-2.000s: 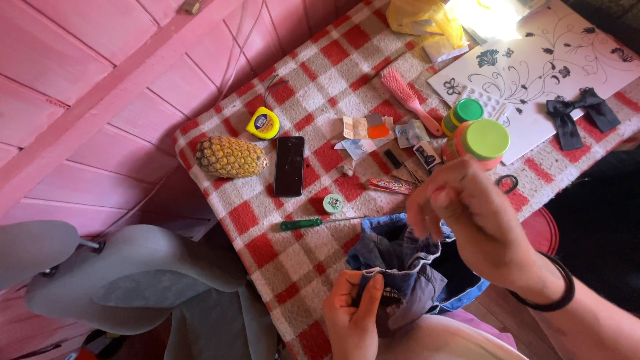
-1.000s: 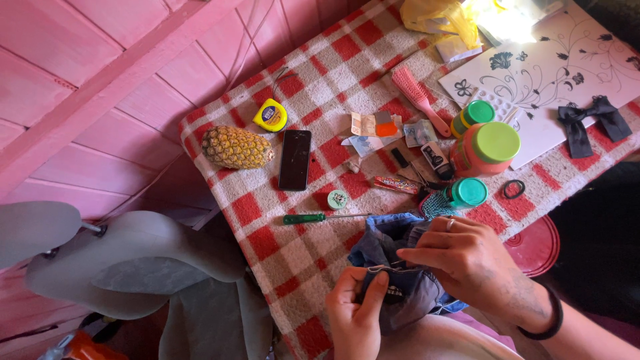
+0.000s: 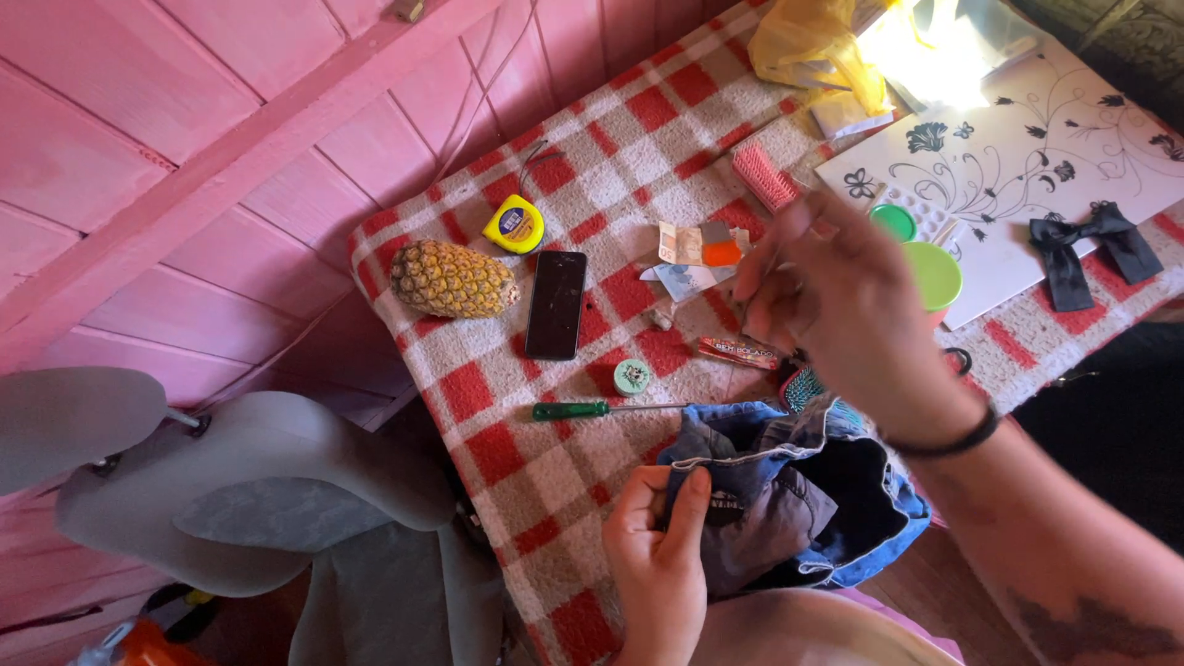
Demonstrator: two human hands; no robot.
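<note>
A blue denim garment (image 3: pixel 869 546) with its dark grey pocket lining (image 3: pixel 763 527) exposed lies over the table edge and my lap. My left hand (image 3: pixel 661 546) pinches the garment's edge between thumb and fingers. Raised above the table, right of the garment, my right hand (image 3: pixel 823 296) is blurred, its fingertips bent together; whether it holds something small cannot be told. A green-handled screwdriver (image 3: pixel 572 410) points its shaft toward the denim. Near it are a small round green tin (image 3: pixel 632 377) and a red-wrapped snack bar (image 3: pixel 737 351). A teal-bristled brush (image 3: pixel 801 388) is partly hidden behind the garment.
On the checked tablecloth (image 3: pixel 499 444) rest a pineapple (image 3: pixel 453 279), tape measure (image 3: pixel 514 225), smartphone (image 3: pixel 556 305), banknotes (image 3: pixel 689 277), pink hairbrush (image 3: pixel 764 178), lime-lidded jar (image 3: pixel 932 276), black bow (image 3: pixel 1096 250) and yellow plastic bag (image 3: pixel 814 46). A grey seat (image 3: pixel 268 490) stands at left.
My right hand was at the garment one second ago and is now lifted above it, over the jars and small items. My left hand still pinches the denim.
</note>
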